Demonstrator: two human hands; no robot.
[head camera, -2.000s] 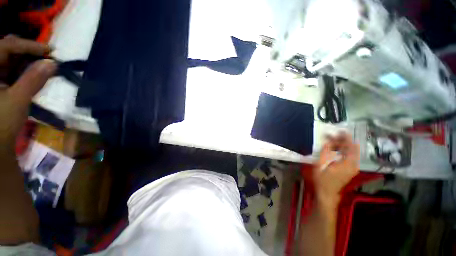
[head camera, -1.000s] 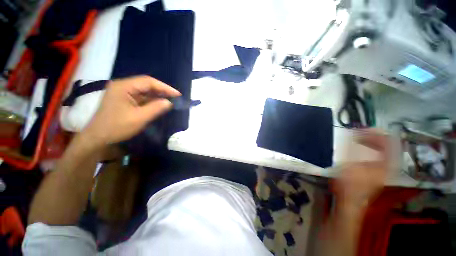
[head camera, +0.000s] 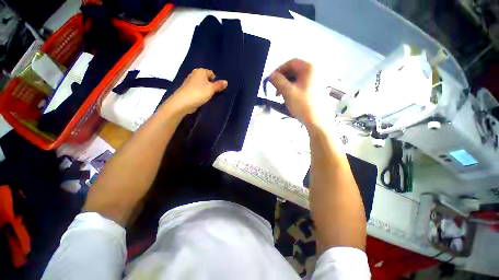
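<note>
Dark garment panels (head camera: 232, 71) lie layered and lengthwise on the white table, with thin lines running along them. My left hand (head camera: 202, 90) is on the panels, thumb and fingers close together; whether it pinches cloth is unclear. My right hand (head camera: 292, 82) is just right of the panels, fingertips shut on a small dark strip (head camera: 266, 86) that curves down. A longer dark strip (head camera: 145, 82) sticks out left from under the panels; a dark strip end also shows on their right, partly behind my right hand. A dark rectangular piece (head camera: 364, 178) lies partly under my right forearm.
A white sewing machine (head camera: 437, 126) stands at right, with black-handled shears (head camera: 395, 174) and a grey parts box (head camera: 448, 227) nearer me. An orange basket (head camera: 87, 117) with dark pieces is at left. Scraps lie on the floor.
The view has shifted left. My right hand has moved from beside the rectangular piece to the panels' right side and now holds a small strip. My left hand has moved onto the panels.
</note>
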